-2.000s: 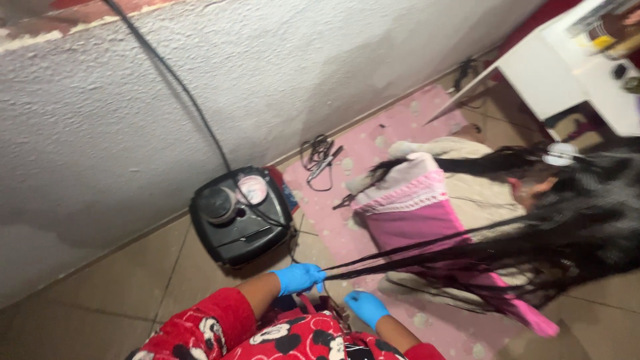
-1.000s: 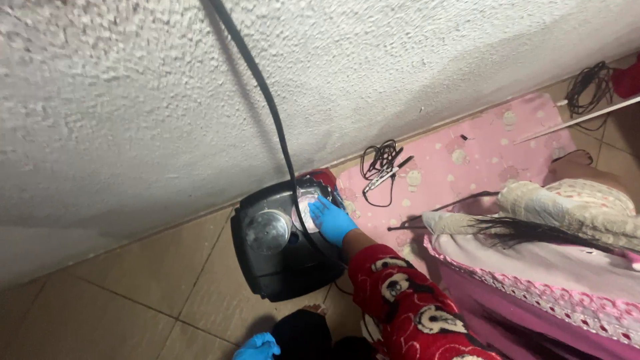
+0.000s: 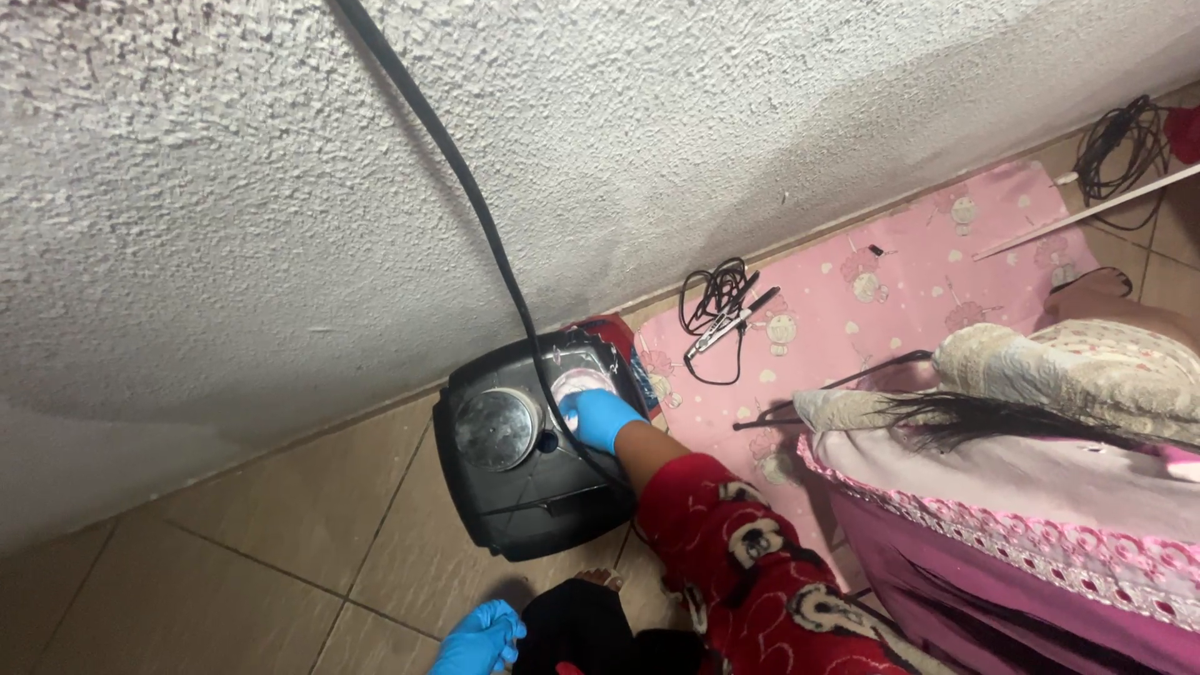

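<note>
My right hand [image 3: 600, 418], in a blue glove, reaches into an open round tub [image 3: 574, 382] with pinkish-white contents; its fingertips are hidden. The tub stands on a black plastic stool or case [image 3: 553, 511], beside a round container with a silvery, smeared top [image 3: 497, 429]. At the bottom edge, my left hand [image 3: 483, 637], also blue-gloved, has curled fingers and is partly cut off; whether it holds anything is unclear. Long black hair [image 3: 994, 422] lies over a light towel [image 3: 1125, 366] and a pink-and-purple cloth with lace trim [image 3: 1050, 534] on a seated person at the right.
A black cable [image 3: 459, 173] hangs along the rough wall [image 3: 234, 234] and crosses the black surface. On the pink patterned mat [image 3: 844, 309] lies a hair straightener [image 3: 731, 323] with its coiled cord. More coiled cable [image 3: 1120, 164] lies at upper right, near the person's sandaled foot [image 3: 1092, 283].
Two seconds ago both hands were at the stretched black hair; my left hand held strands. Both have left it, and my right hand moved to the tub, where it was one second ago. The view has shifted.
</note>
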